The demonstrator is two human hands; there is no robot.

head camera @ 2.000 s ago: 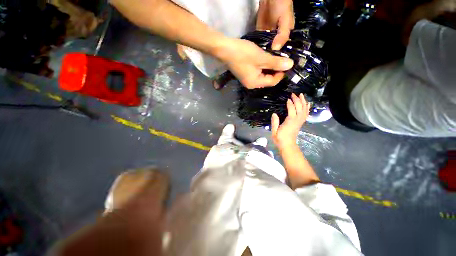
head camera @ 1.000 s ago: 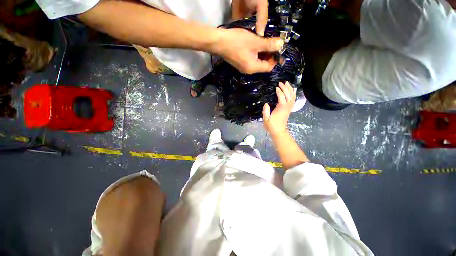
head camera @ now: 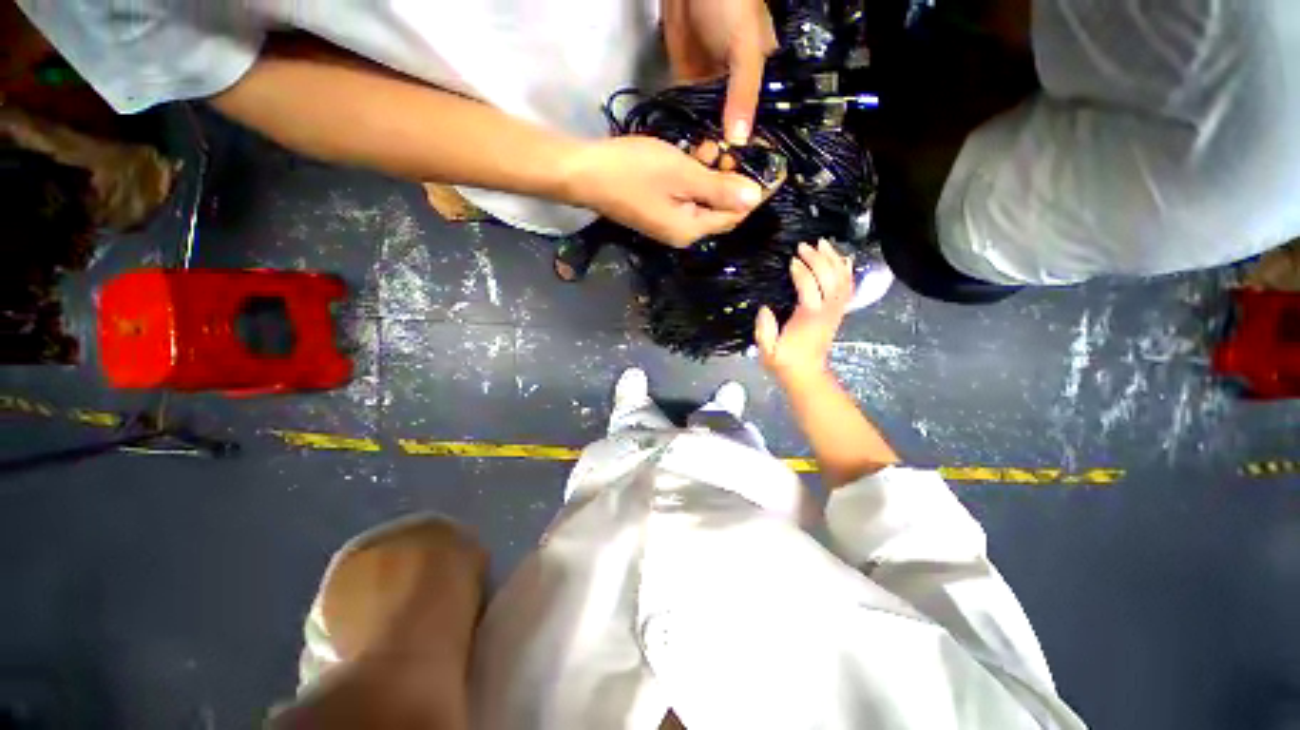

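A large hank of black cables (head camera: 699, 292) hangs in front of me at the top centre, with small shiny ends among the strands. My right hand (head camera: 807, 311) is at its lower right edge, fingers spread. It appears to touch the cables but holds nothing that I can see. Another person's hands (head camera: 663, 188) are above mine, pinching a small cable end over the hank; its exact form is unclear. My left forearm (head camera: 399, 606) is large and blurred at the lower left; the left hand itself is not visible.
A red plastic stool (head camera: 214, 331) stands on the grey floor at left, another (head camera: 1266, 342) at the right edge. A person's light-clothed leg (head camera: 1126, 193) is at upper right. A brown sack (head camera: 129, 171) is at upper left. A yellow-black line (head camera: 485, 449) crosses the floor.
Since one second ago, the other person's hands have moved slightly left and down over the cables. My right hand stays by the hank, fingers spread. The view has shifted slightly.
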